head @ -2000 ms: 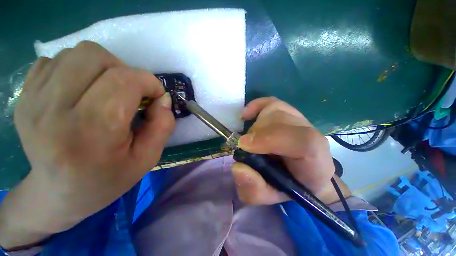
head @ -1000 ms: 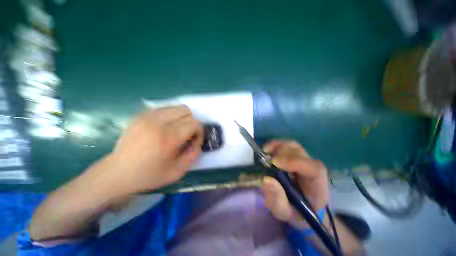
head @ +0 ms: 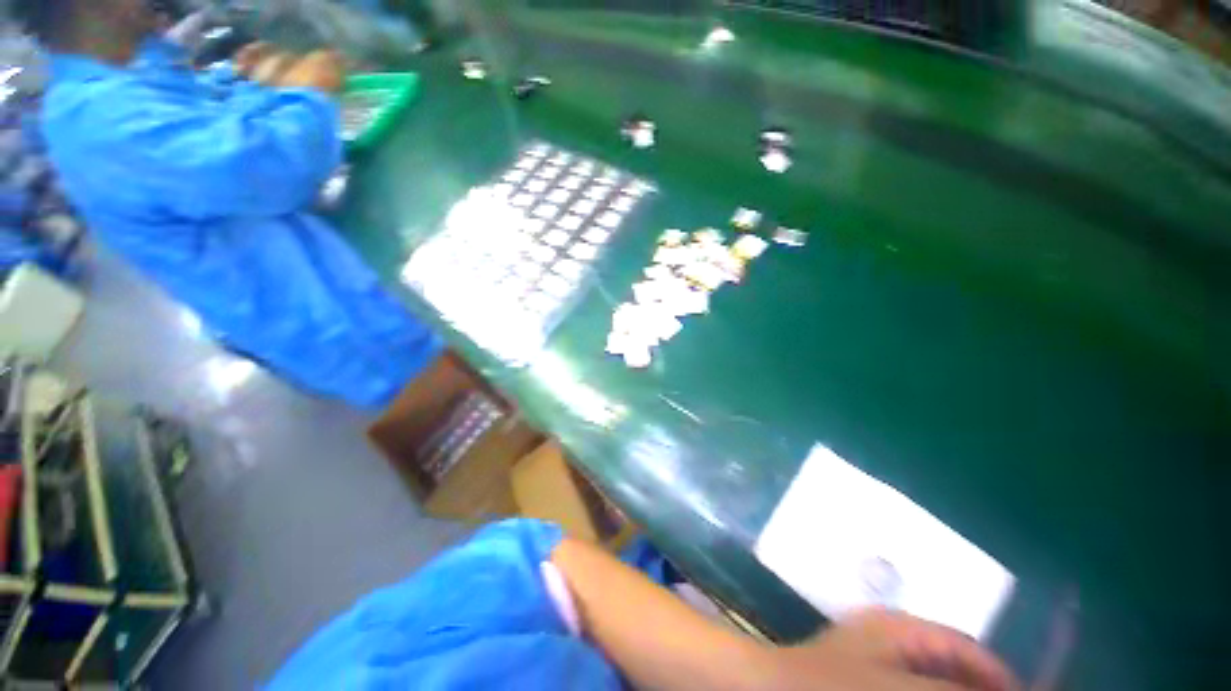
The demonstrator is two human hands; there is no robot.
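Observation:
The white foam pad (head: 864,520) lies on the green bench at the lower right, tilted in view. A small greyish round patch shows on it; I cannot tell what it is. My left hand (head: 905,651) is at the pad's near edge, blurred and cut off by the bottom of the picture. Its fingertips point right, and I cannot see whether they hold anything. The black unit is not visible. A faint blurred streak stands right of the pad, perhaps the soldering iron. My right hand is not in view.
A loose pile of small white pieces (head: 675,290) lies mid-bench, beside a clear tray with rows of pieces (head: 560,223). Several small parts lie farther back. A person in blue (head: 230,203) stands left near a green basket (head: 392,101). An open cardboard box (head: 466,446) is below the bench edge.
The view has swung left and now takes in more bench and a person. The pad and my left hand have shifted to the lower right. My right hand has left the picture.

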